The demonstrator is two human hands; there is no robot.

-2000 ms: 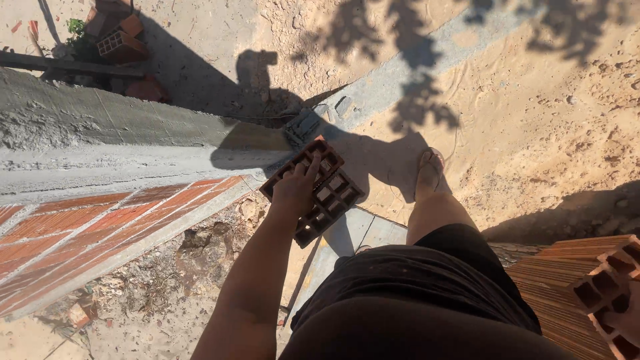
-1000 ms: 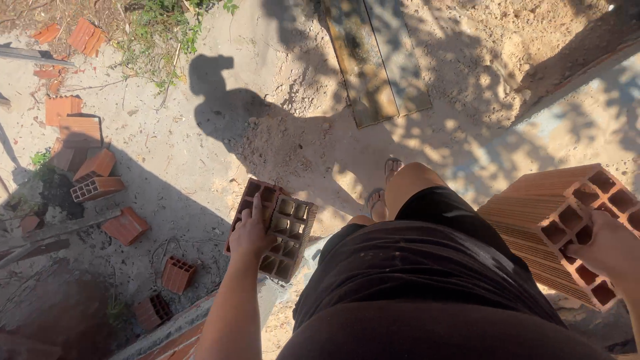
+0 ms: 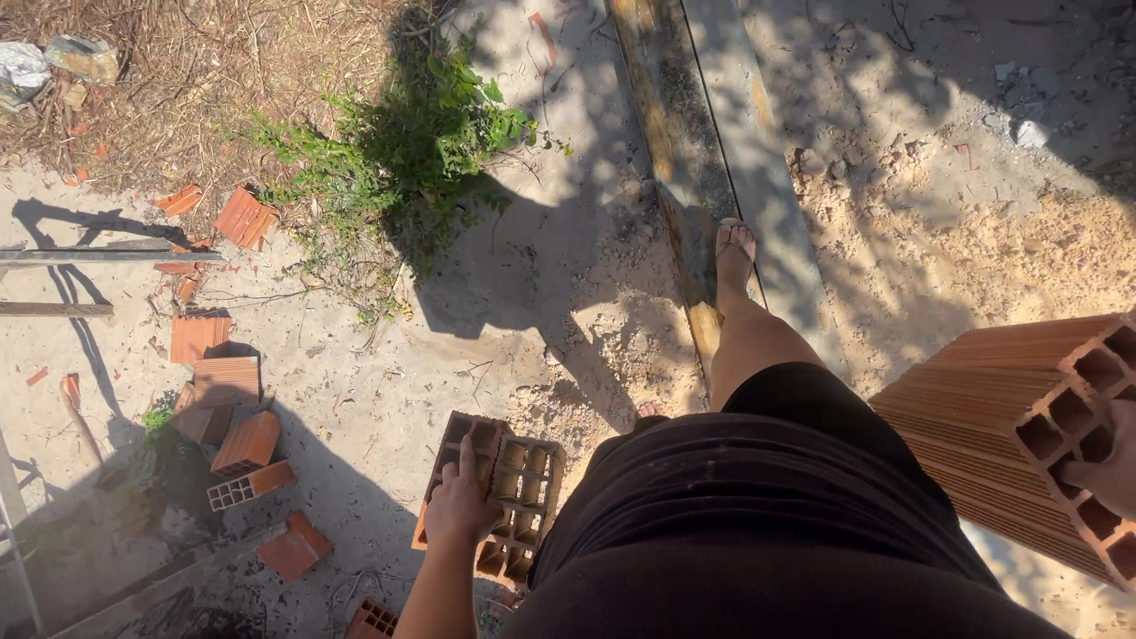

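Two hollow clay bricks [image 3: 525,510] hang side by side at my left, hole ends up, with my left hand [image 3: 460,501] gripping them, one finger lying over the holes. At the right edge my right hand [image 3: 1105,461] has its fingers hooked into the holes of a ribbed hollow clay brick [image 3: 958,408]. Whether a second brick is held with it I cannot tell. The lower ends of the bricks on both sides are hidden.
My sandalled foot [image 3: 735,244] is on wooden boards [image 3: 674,133] laid over sandy ground. Several loose clay bricks [image 3: 226,382] and broken pieces lie at the left, near a green shrub [image 3: 417,151]. Timber pieces [image 3: 106,256] stick in from the left edge.
The view has moved along the ground, from the block wall to the boards and shrub. Both hands still hold bricks. One foot is now on the boards.
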